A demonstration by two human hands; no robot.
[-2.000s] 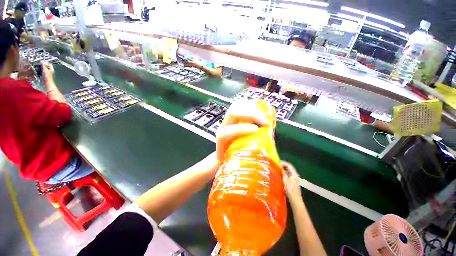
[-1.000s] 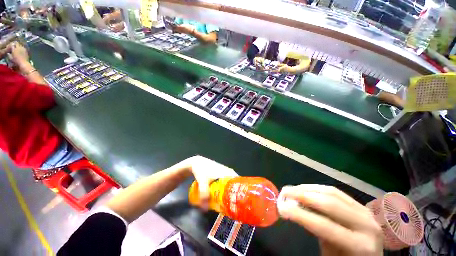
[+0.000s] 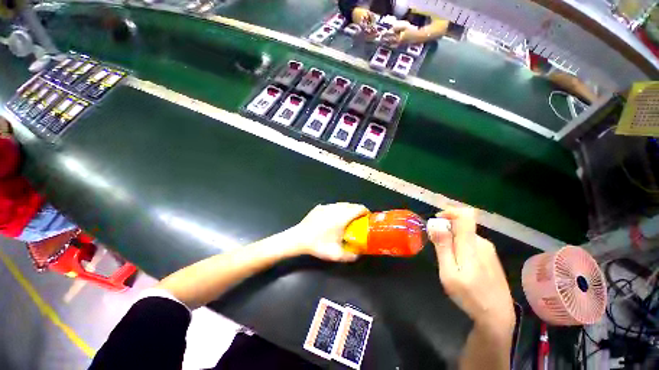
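A clear drink bottle (image 3: 396, 233) with orange liquid and a yellow-orange label is held on its side above the dark green bench. My left hand (image 3: 334, 230) is wrapped around the bottle's labelled body. My right hand (image 3: 466, 264) pinches the white bottle cap (image 3: 438, 227) at the bottle's neck, on the right. Whether the cap is fully seated cannot be told. Two printed cards (image 3: 338, 334) with black print blocks lie flat near the bench edge, below the bottle.
A tray of keypad phones (image 3: 326, 108) sits on the green belt beyond the white strip. Another tray (image 3: 66, 92) is at left. A pink fan (image 3: 564, 285) and a red stick (image 3: 543, 345) stand at right near black cables. Another person's hands (image 3: 386, 30) handle phones opposite.
The bottle has come down from close in front of the camera to above the bench. My right hand has moved to its neck with the cap. The view has tilted downward.
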